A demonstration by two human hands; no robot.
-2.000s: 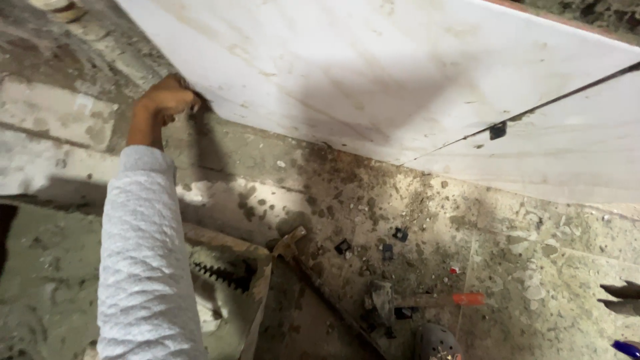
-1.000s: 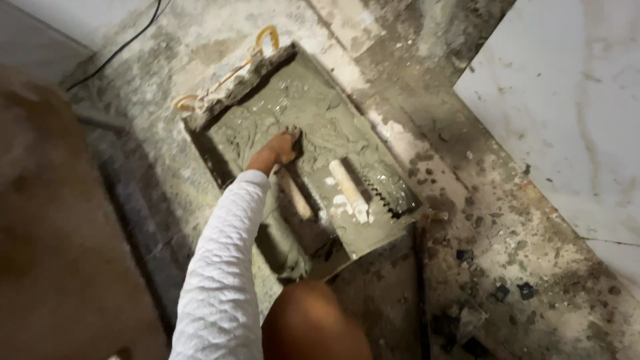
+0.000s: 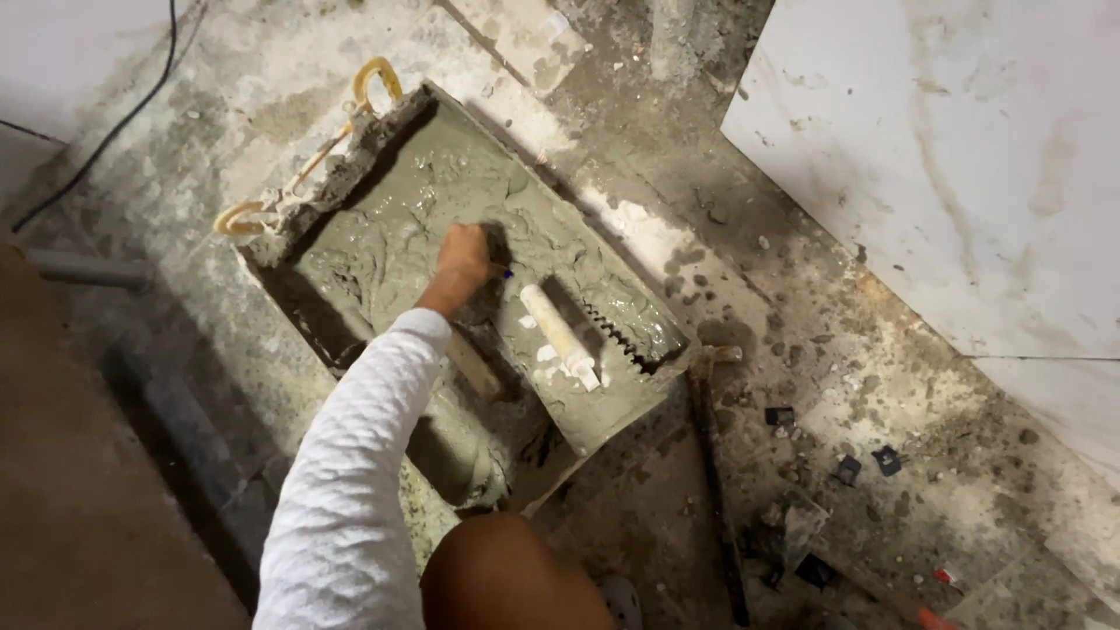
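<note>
My left hand (image 3: 464, 255), in a pale grey quilted sleeve, is low over wet grey mortar (image 3: 429, 210) in a rectangular tub (image 3: 626, 420). Its fingers look curled, but their tips are hidden; a small blue spot shows just to the right of them. Right of the hand, a notched trowel (image 3: 560, 332) with a whitish handle lies on the mortar, its teeth toward the tub's right wall. A tool's wooden handle (image 3: 475, 363) lies below the hand, beside the forearm. My right hand is not in view.
A hammer (image 3: 713, 437) lies on the dirty floor right of the tub. Black plastic pieces (image 3: 847, 471) and an orange-ended tool (image 3: 932, 617) are farther right. Large marble-look tiles (image 3: 919, 175) stand at upper right. A grey pipe (image 3: 92, 269) and black cable (image 3: 131, 118) are at left.
My left hand was at the edge of the large tile two seconds ago and is now over the mortar in the tub. The view has swung left to the tub.
</note>
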